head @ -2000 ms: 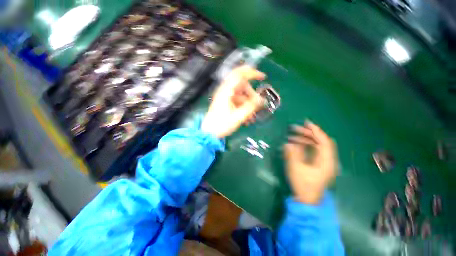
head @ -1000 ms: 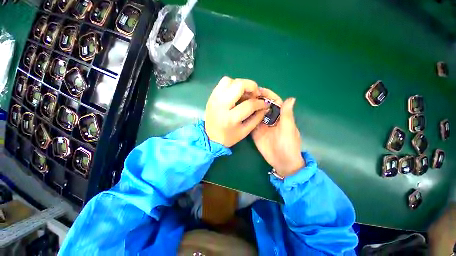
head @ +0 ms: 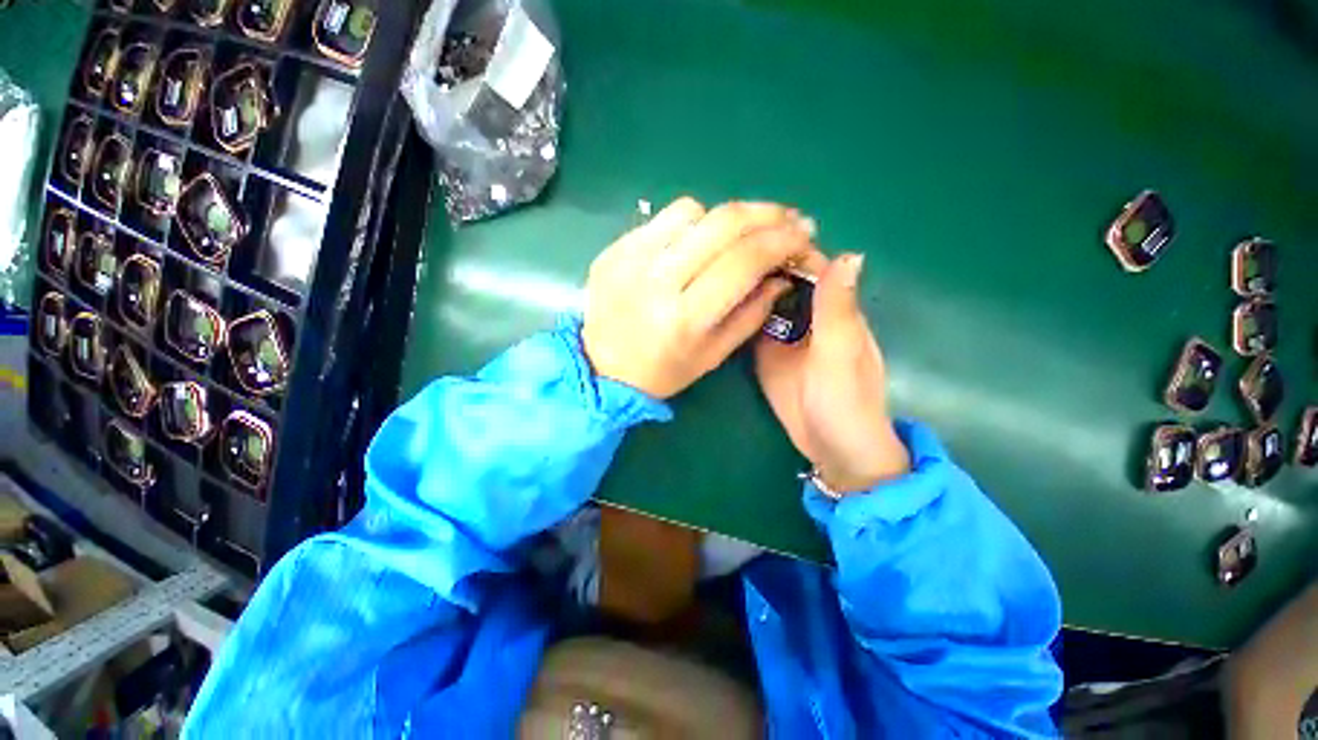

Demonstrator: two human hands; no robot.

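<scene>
A smartwatch housing [head: 788,311] with a dark inside and a white label mark is held in the fingertips of both hands above the green bench. My left hand [head: 672,297] reaches over the housing from the left, its fingers covering the upper part. My right hand [head: 831,376] holds it from below and the right, with the thumb along its right side. Whether a small part is between the left fingertips is hidden. A tiny whitish piece [head: 643,210] lies on the bench just beyond my left hand.
A black compartment tray [head: 311,304] with housings stands at the left. A clear parts bag [head: 499,138] lies beside it. Several loose housings [head: 1192,376] lie on the green bench [head: 896,159] at the right. Part of a person shows at the lower right edge.
Two seconds ago my hands were apart, the left near a housing. Now both are together on a housing. Since one second ago, the left fingers have closed further over it.
</scene>
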